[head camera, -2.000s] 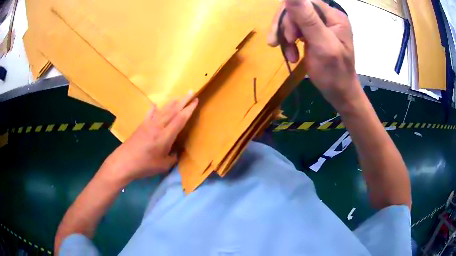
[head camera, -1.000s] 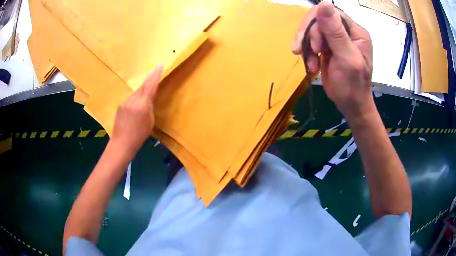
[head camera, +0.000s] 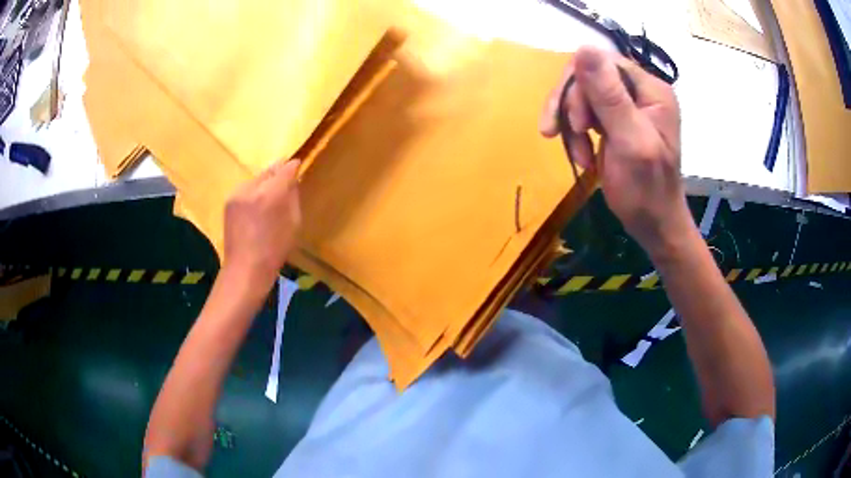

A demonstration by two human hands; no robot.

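Note:
A bundle of orange-brown card patterns (head camera: 420, 196) overhangs the table's near edge, its lower corner against the wearer's shirt. More large card sheets (head camera: 205, 84) lie to the left on the table. My left hand (head camera: 261, 217) grips the near edge of some raised card sheets, fingers curled. My right hand (head camera: 625, 131) is at the bundle's right edge, with a dark cord (head camera: 565, 121) looped in its fingers. A short length of cord shows on the bundle's face. The cord's path behind the cards is hidden.
Black-handled shears (head camera: 653, 56) lie beyond my right hand. A dark-blue strip (head camera: 776, 117) and brown card (head camera: 810, 93) are at the right. A folded navy piece (head camera: 31, 156) lies at left. The white table (head camera: 728, 163) stands over a green floor with striped tape and white scraps.
My left hand has gone from lying flat on the cards to gripping them, and the sheets it holds are lifted. The view has shifted, showing the shears. My right hand still holds the cord.

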